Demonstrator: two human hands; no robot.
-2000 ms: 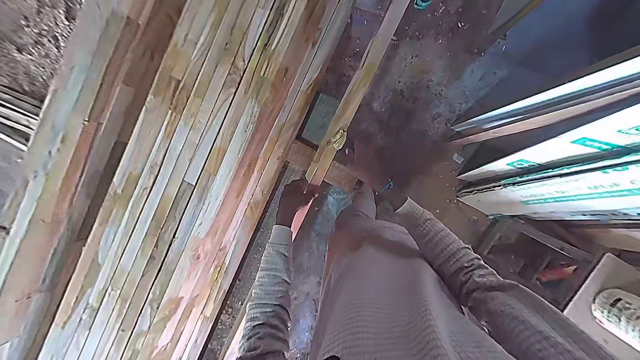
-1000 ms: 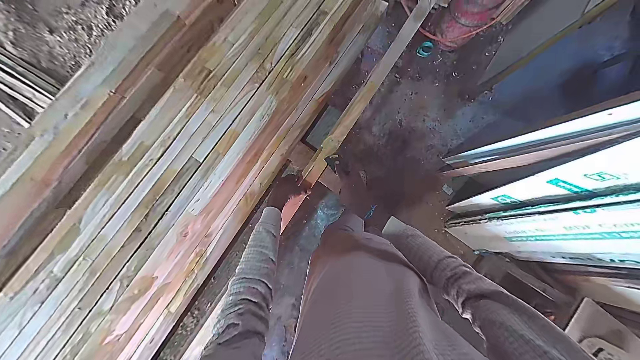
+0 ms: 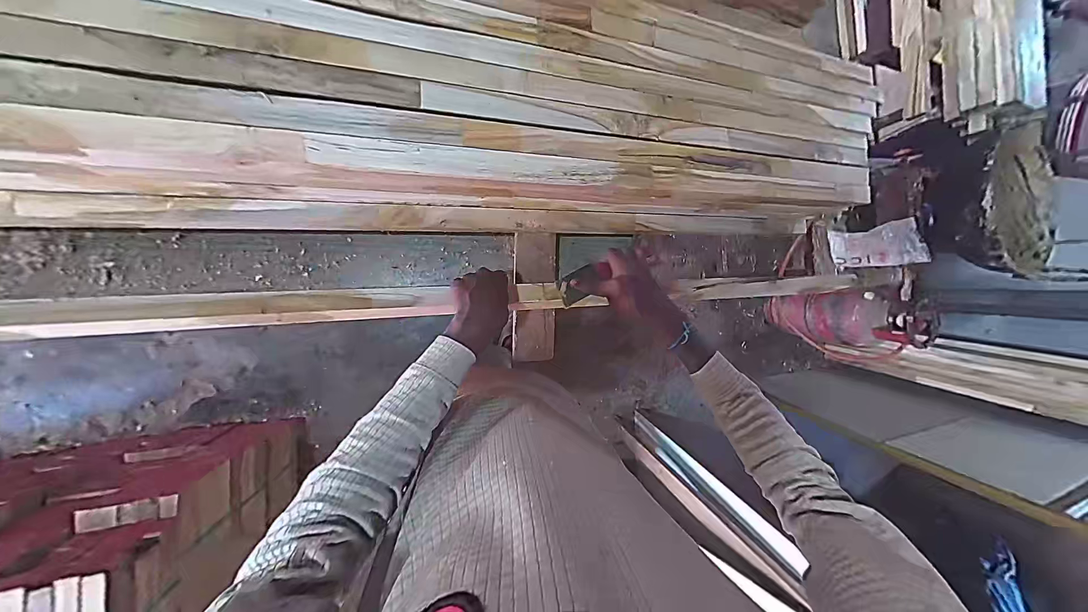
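A long, narrow wooden strip (image 3: 382, 297) runs across the view in front of me. My left hand (image 3: 482, 308) is closed around it, just left of a short wooden crosspiece (image 3: 535, 336) that lies under the strip. My right hand (image 3: 633, 289) holds a small dark tool (image 3: 581, 284) against the strip, right of the crosspiece. The tool's exact kind cannot be told. A blue band circles my right wrist.
Stacked wooden boards (image 3: 382, 153) lie beyond the strip. A red cylindrical machine (image 3: 829, 321) stands at the right. Red-topped stacked wood pieces (image 3: 204, 484) are at lower left, and long panels (image 3: 722, 501) at lower right.
The view has turned a lot, so the strip now runs across it. My left hand stays on the strip and my right hand stays close by.
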